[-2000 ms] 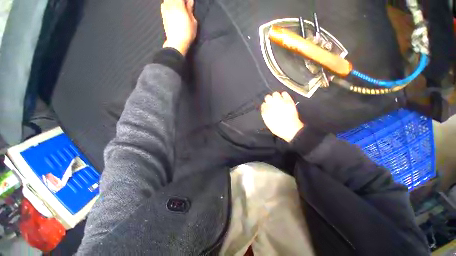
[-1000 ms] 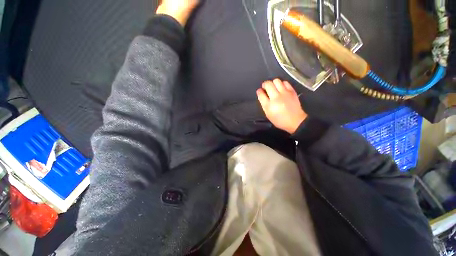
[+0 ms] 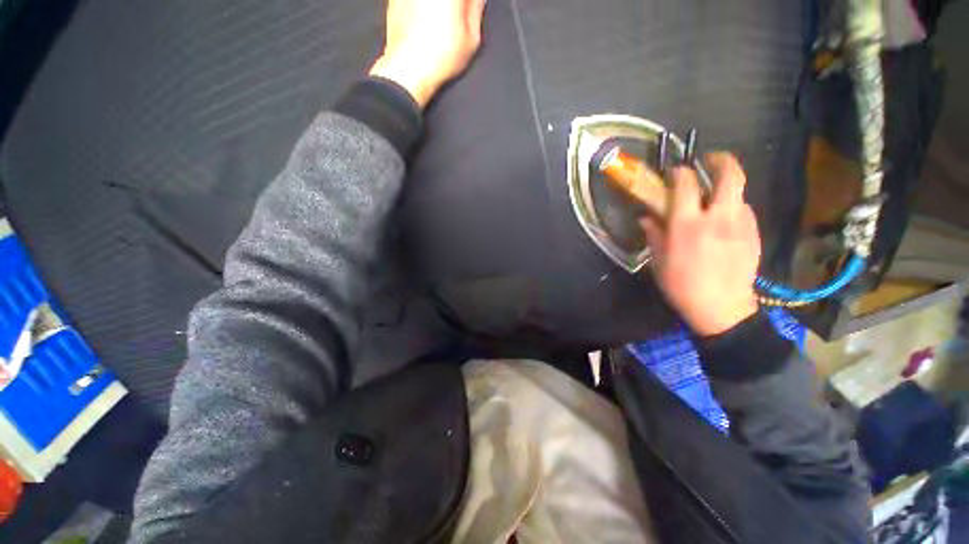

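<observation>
The dark garment [image 3: 478,181] lies spread on the ribbed dark table cover, with a thin pale seam line running down it. The steam iron [image 3: 608,218] stands on the dark cloth right of that line, its pointed plate with a pale rim. My right hand [image 3: 707,250] is blurred and lies over the rear of the orange-brown iron handle [image 3: 638,183]; whether the fingers are closed round it is unclear. My left hand [image 3: 430,37] rests on the cloth at the top edge, its fingertips cut off by the frame edge.
The ribbed table cover [image 3: 266,74] spreads left. A blue crate [image 3: 680,372] is partly hidden under my right sleeve. A blue hose [image 3: 823,289] joins a pale wrapped hose [image 3: 869,117] at right. A blue-topped box [image 3: 48,372] stands at the left edge, with a red bag [image 3: 9,489] below it.
My right hand has moved from the cloth onto the iron's handle. The iron sits lower in view. My left hand shows farther right. The camera view has shifted, and the blue-topped box is nearer the left edge.
</observation>
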